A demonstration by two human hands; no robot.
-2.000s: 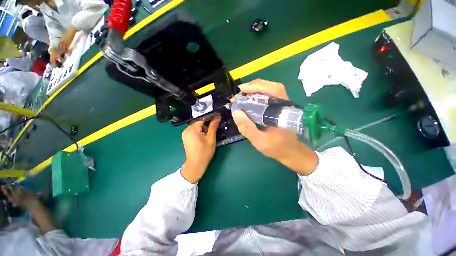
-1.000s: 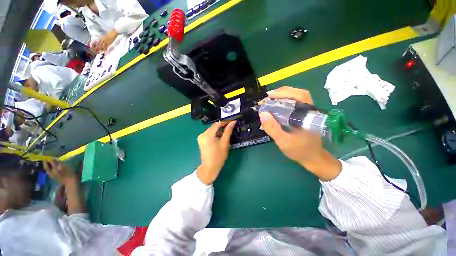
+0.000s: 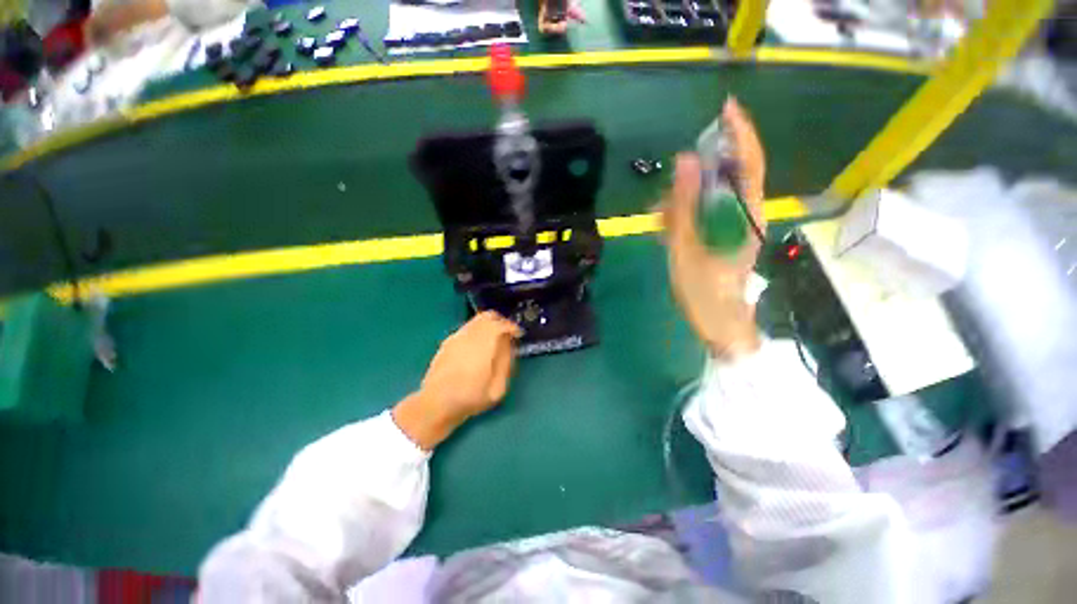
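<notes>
The black clamping fixture (image 3: 520, 254) stands in the middle, with its white label patch (image 3: 528, 266) at the centre. The toggle clamp (image 3: 516, 159) with its red handle rises over the raised back plate. My left hand (image 3: 467, 368) is at the fixture's lower left front, fingertips bent at its base; whether it holds anything is hidden. My right hand (image 3: 713, 254) is raised right of the fixture, blurred, closed around the dispensing syringe (image 3: 716, 159). The syringe's green cap (image 3: 724, 222) shows over the palm.
A small black part (image 3: 646, 165) lies on the belt behind. A black controller (image 3: 827, 319) and white carton (image 3: 900, 242) are at right. A green box (image 3: 45, 360) is at far left. Trays and loose black parts lie on the far bench.
The view has turned, so the fixture now appears upright. My right hand has moved the syringe away from the fixture to the right and turned it upward. My left hand stays at the fixture's front.
</notes>
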